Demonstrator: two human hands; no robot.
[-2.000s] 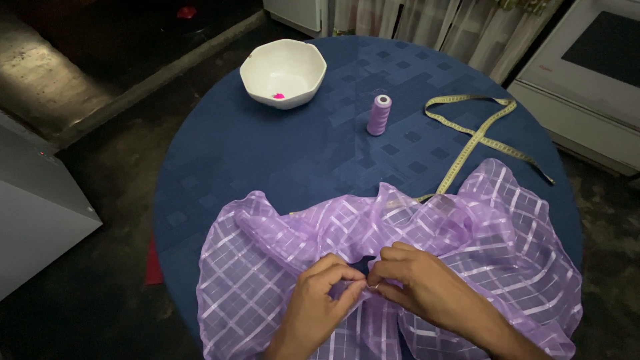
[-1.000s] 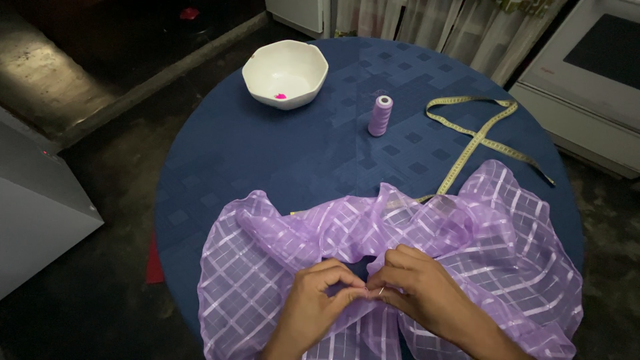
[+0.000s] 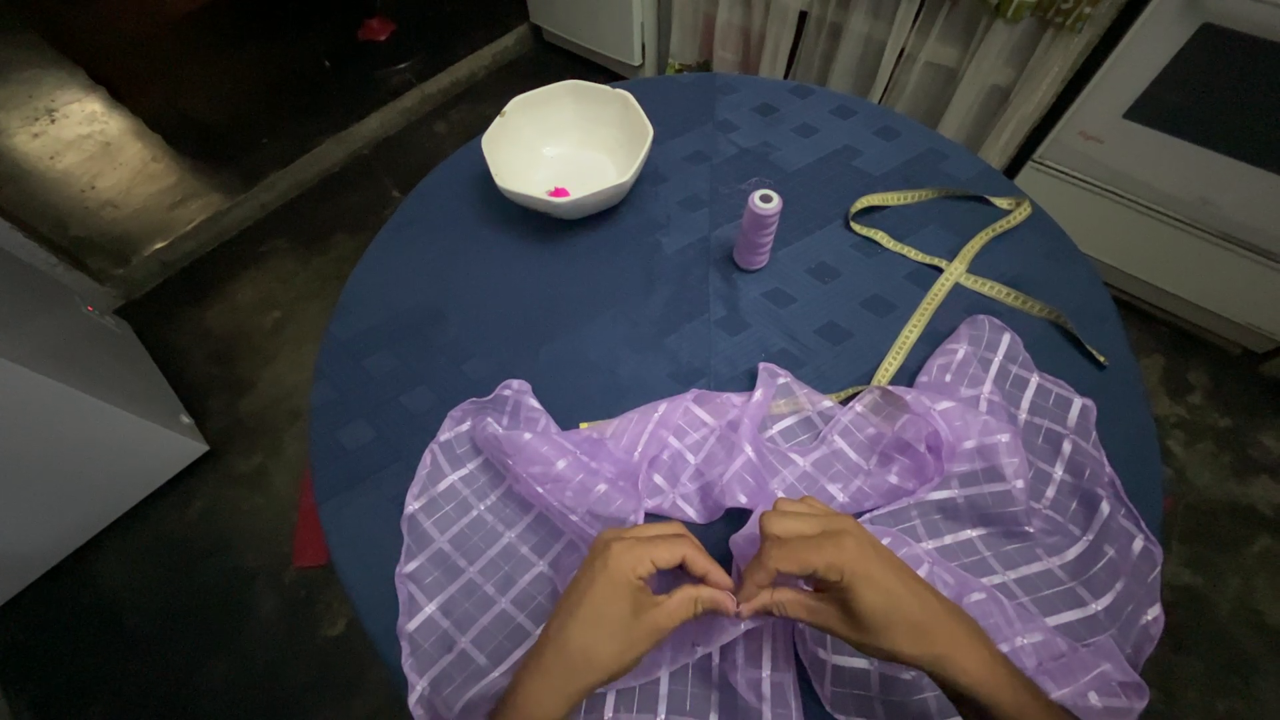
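Sheer purple checked fabric (image 3: 480,560) lies bunched over the near half of a round table. My left hand (image 3: 640,600) pinches the fabric's edge between thumb and forefinger. Close against it, my right hand (image 3: 830,580) pinches the same spot, the fingertips of both hands nearly touching. Something small and thin shows at the fingertips, too small to name. A cone of purple thread (image 3: 758,230) stands upright beyond the hands. To its right a yellow tape measure (image 3: 925,310) lies looped and crossed, one part running under the fabric.
A white octagonal bowl (image 3: 570,150) with a small bright pink thing (image 3: 558,192) inside stands at the far left of the blue tablecloth (image 3: 480,300). Past the table are a white oven (image 3: 1180,150) at right, curtains (image 3: 780,40) behind, and a grey cabinet-like object (image 3: 80,420) at left.
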